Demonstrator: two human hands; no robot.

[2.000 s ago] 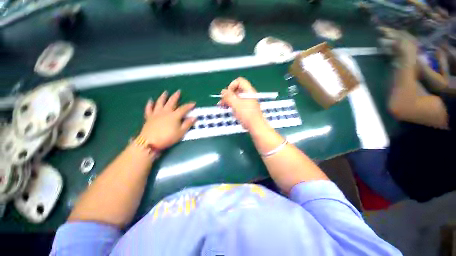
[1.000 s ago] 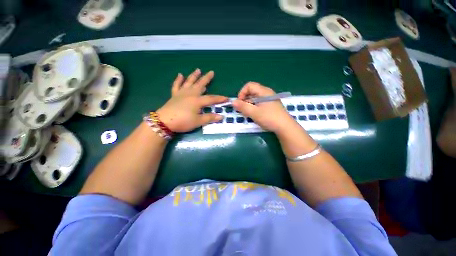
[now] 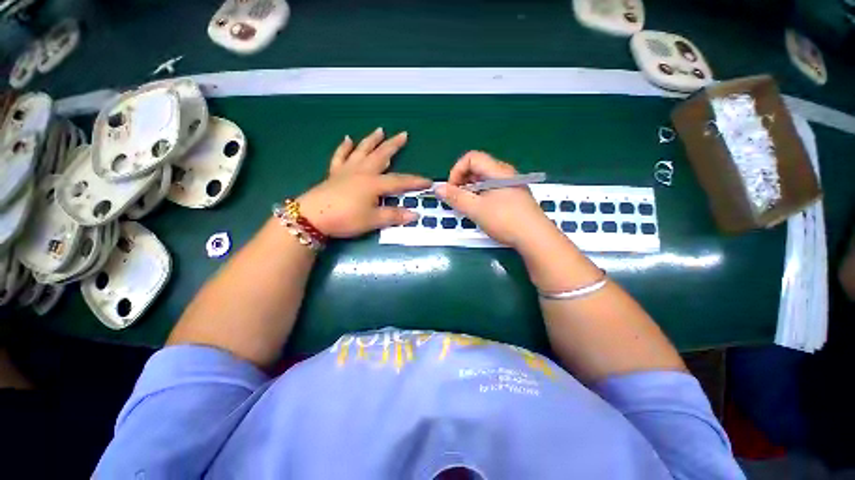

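Note:
A long white adhesive sheet [image 3: 600, 238] with two rows of dark rounded windows lies flat on the green surface. My left hand [image 3: 361, 195] lies with fingers spread at its left end, index fingertip and thumb on the sheet. My right hand [image 3: 492, 202] holds pale tweezers [image 3: 511, 181] in a pen-like grip over the sheet. The tweezer tips are close to my left index fingertip at the sheet's upper edge. Whether a small piece is between the tips cannot be told.
Stacked off-white housings [image 3: 141, 131] overlap at the left, with a small round white part [image 3: 217, 245] beside them. An open carton [image 3: 703, 155] of whitish parts stands right, near clear rings [image 3: 664, 172] and spare strips [image 3: 802, 281]. Housings [image 3: 670, 58] lie along the far side.
The view has steadied and shifted. My right hand with the tweezers has moved left along the sheet, close to my left index finger. My left hand stays at the sheet's left end.

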